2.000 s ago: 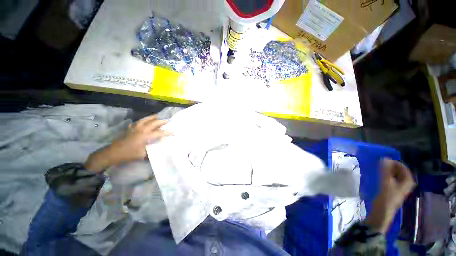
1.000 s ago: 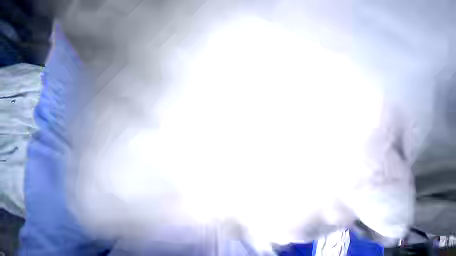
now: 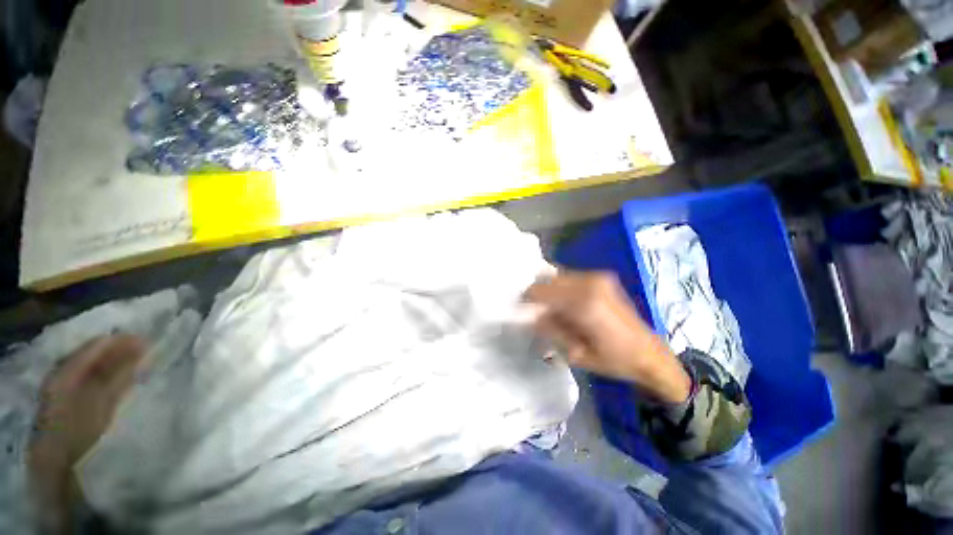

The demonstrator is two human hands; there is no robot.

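A pale grey-white garment (image 3: 345, 355) lies bunched across my lap and up to the table's front edge. My right hand (image 3: 590, 319) is at the garment's right side, its fingers closed on a bit of the cloth. My left hand (image 3: 89, 392) is blurred at the far left, over the pale cloth; whether it grips the cloth cannot be told. The snap-setting machine (image 3: 319, 47) shows only its lower part at the top, above the table.
The white table (image 3: 94, 136) has yellow tape (image 3: 235, 206) on its front edge. A left heap of snap parts (image 3: 214, 115), a right heap (image 3: 455, 84) and yellow-black pliers (image 3: 575, 71) lie on it. A blue crate (image 3: 779, 282) holding garments stands right; a cardboard box (image 3: 564, 21) is behind.
The cloth rose close to the camera in a white glare and now lies on my lap, bunched, with no snaps visible. My right hand has moved left from the crate onto it. The view has shifted right.
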